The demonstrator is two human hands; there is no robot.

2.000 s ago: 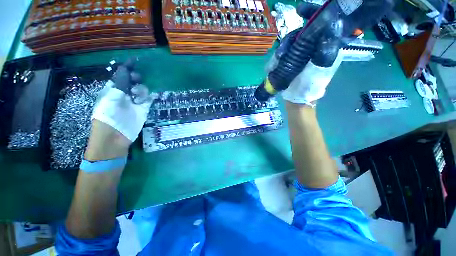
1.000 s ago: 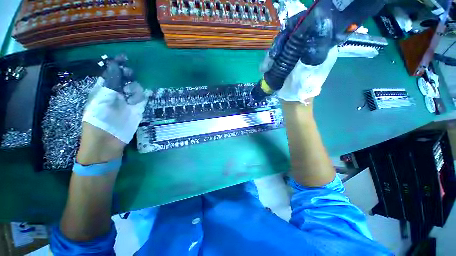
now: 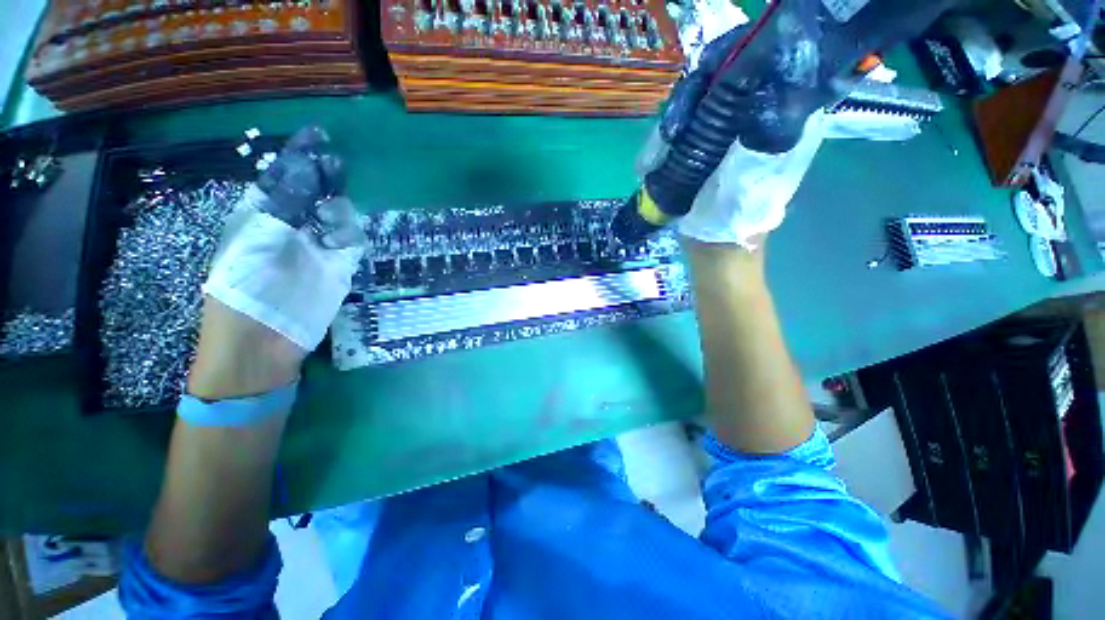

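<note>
The dark fixture (image 3: 473,342) with pale lettering lies on the green mat and holds the bright ridged heat sink (image 3: 515,308). A row of small black parts (image 3: 497,257) runs along its far side. My gloved right hand (image 3: 763,145) is shut on a black electric screwdriver (image 3: 703,151); its tip, past a yellow band, is at the fixture's right part. My gloved left hand (image 3: 301,224), fingers curled, is at the fixture's left end beside the screw bin; whether it holds anything cannot be told.
A bin heaped with screws (image 3: 164,285) and a sparser bin (image 3: 43,273) are at left. Orange-brown tray stacks (image 3: 533,95) stand behind. Short combed blocks (image 3: 945,241) lie at right. Small white pieces (image 3: 252,136) lie beyond my left hand.
Since two seconds ago my left hand has moved slightly left. The screwdriver tip has shifted only slightly at the fixture's right part. The view has shifted a little.
</note>
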